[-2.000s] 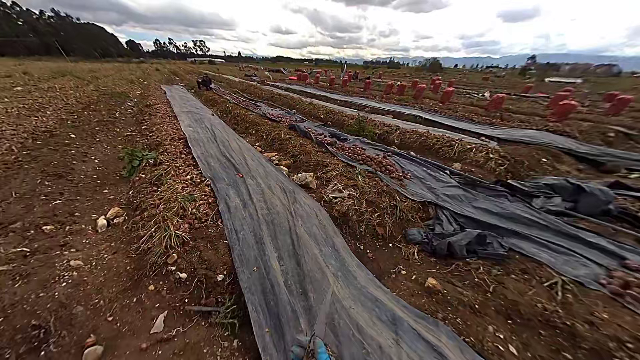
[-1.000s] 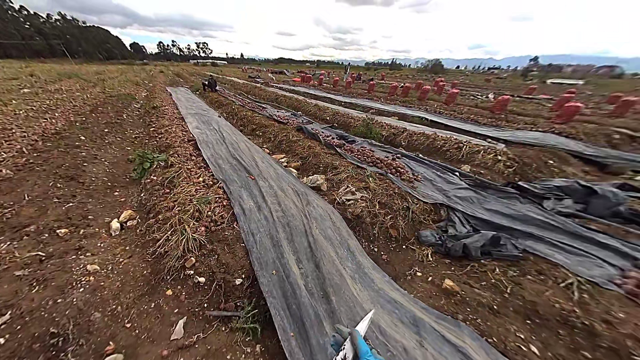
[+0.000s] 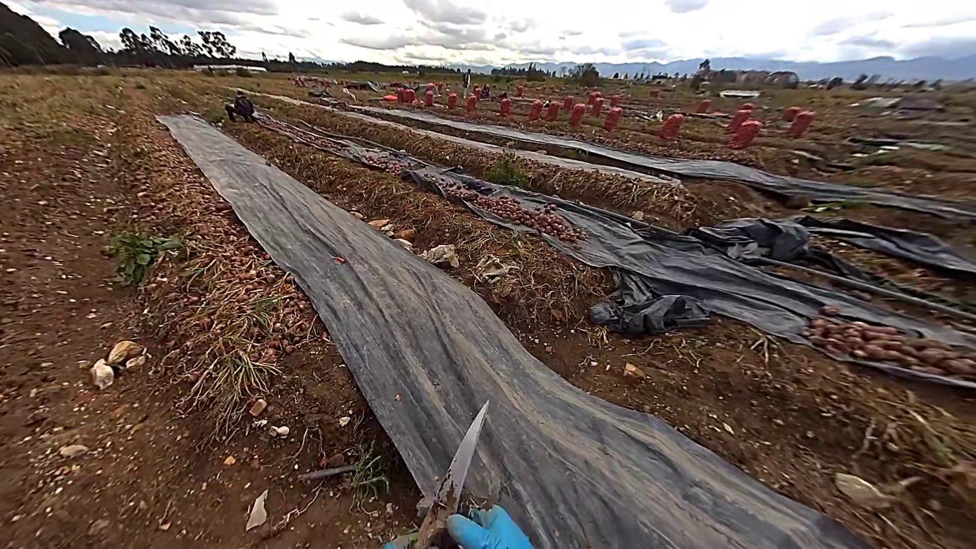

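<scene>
At the bottom edge my right hand (image 3: 492, 528), in a light blue glove, grips a tool with a pointed metal blade (image 3: 463, 459); its lower part is dirty and mostly cut off, so I cannot tell whether it is a knife or shears. A small blue-green patch lies left of the handle; whether it is my left hand or more of the same glove is unclear. Beyond the blade stretches a long black plastic sheet (image 3: 427, 328). Left of it, reddish onions with dry tops (image 3: 244, 305) lie along the row.
Right of the sheet, a second dark plastic strip (image 3: 618, 248) bears heaps of onions (image 3: 526, 215), with a crumpled piece (image 3: 648, 309) beside it. Stones (image 3: 122, 354) lie at left. Filled red mesh sacks (image 3: 743, 131) stand farther back. A person (image 3: 242, 107) is low by the sheet's far end.
The gloved hand and the blade have come farther up into view; two seconds ago only a bit of blue showed at the bottom edge.
</scene>
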